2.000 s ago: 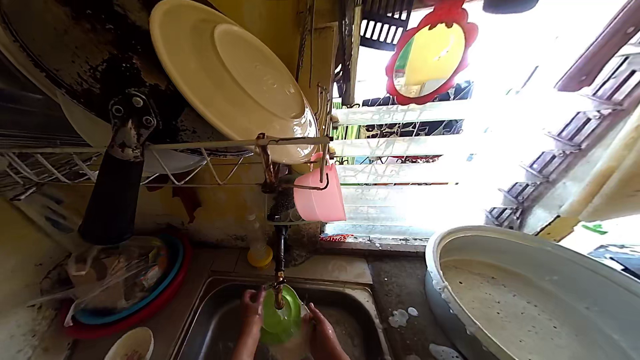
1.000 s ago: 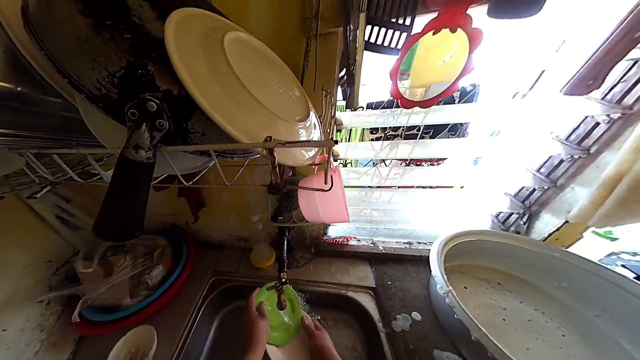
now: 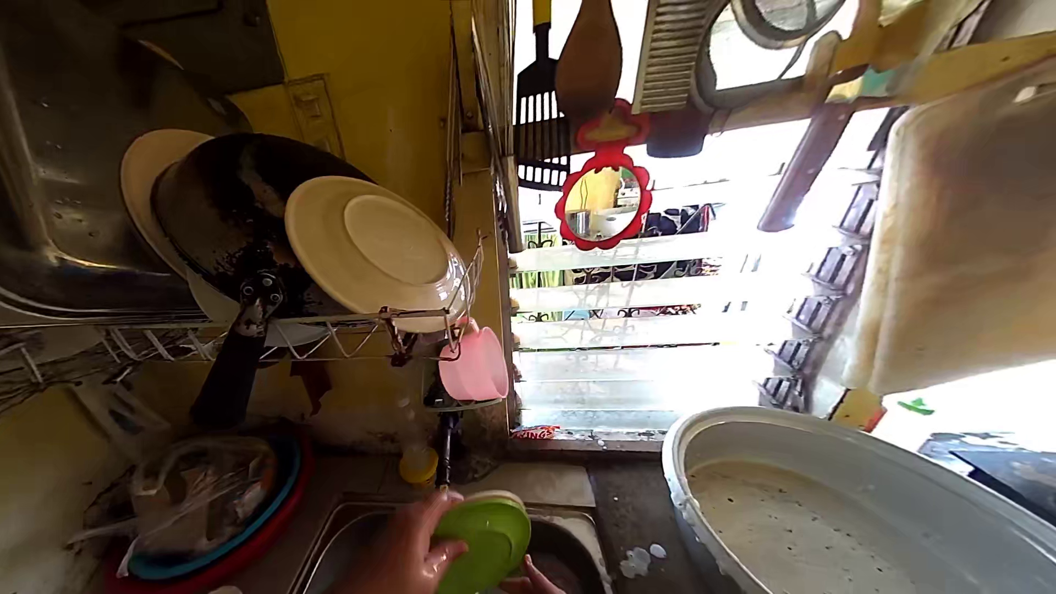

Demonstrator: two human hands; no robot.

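Observation:
A green plastic plate or lid [image 3: 487, 544] is tilted above the metal sink basin [image 3: 596, 551], a pale rim showing behind its top edge. My left hand [image 3: 406, 540] grips its left side, thumb across the green face. Low at its right edge is my right hand [image 3: 535, 579], mostly cut off by the frame; its fingertips are near or on the rim. The faucet [image 3: 446, 452] stands just behind, partly hidden by my left hand.
Overhead at left, a wire dish rack [image 3: 346, 337] holds plates and a blackened frying pan [image 3: 239, 223]; a pink cup [image 3: 474, 363] hangs there. A large grey basin [image 3: 681, 495] stands right of the sink. Stacked basins [image 3: 301, 487] lie left, near a yellow-capped bottle [image 3: 418, 468].
The green piece has moved up and right from under the faucet, in my hands. The view has tilted upward, bringing hanging utensils and a cutting board into sight.

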